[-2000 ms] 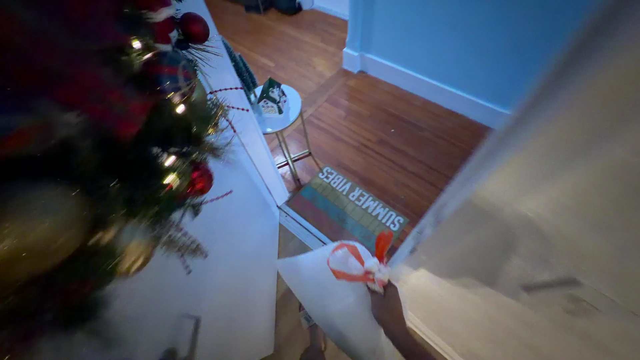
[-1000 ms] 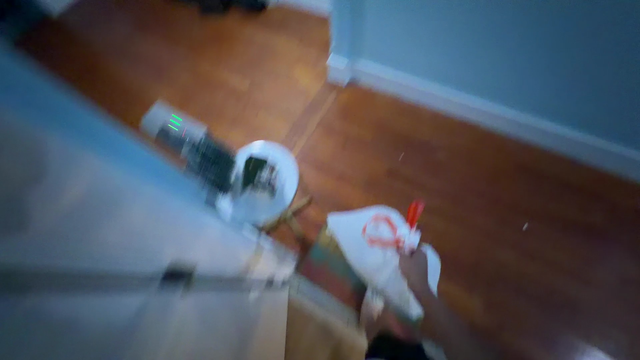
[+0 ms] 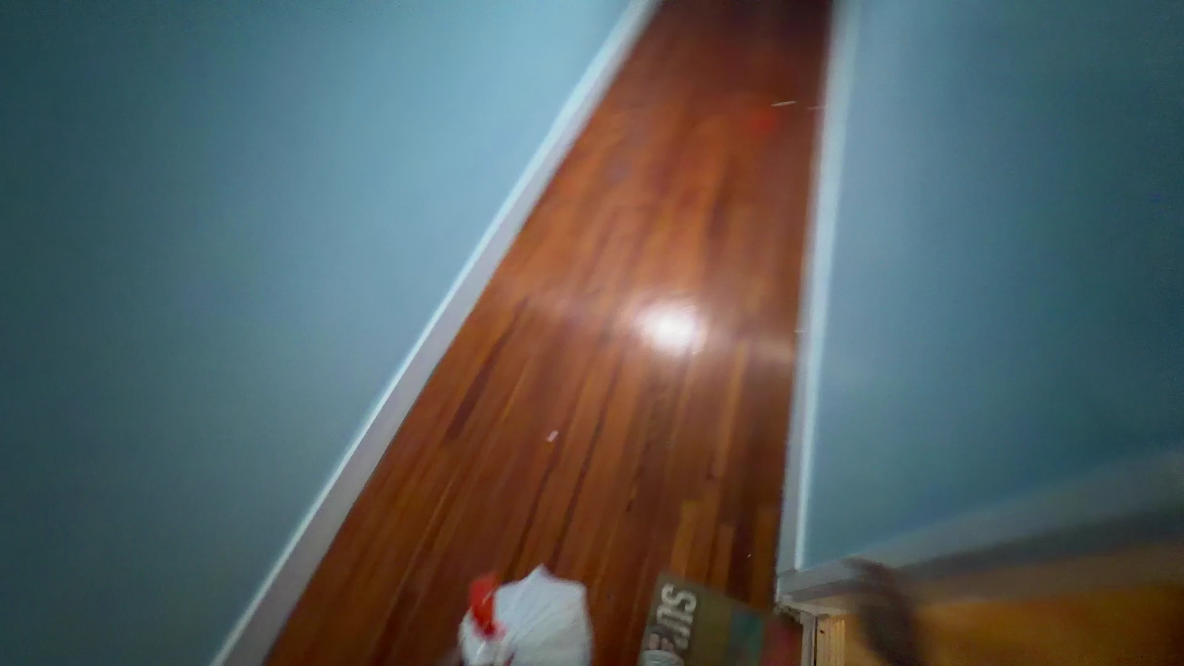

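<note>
A white plastic bag with a red drawstring tie shows at the bottom edge, left of a doormat. Its lower part is cut off by the frame. No hand can be made out clearly on the bag. A dark, blurred shape lies at the lower right, over a lighter wooden surface; I cannot tell whether it is a hand.
A glossy wooden floor runs ahead as a narrow hallway between a left blue wall and a right blue wall, both with white baseboards. Small light scraps lie on the floor. Wood trim stands at the lower right.
The view has swung strongly from the doorway to the hallway. The small round table and the hand that held the bag by its tied top are out of sight. The bag is now at the bottom edge.
</note>
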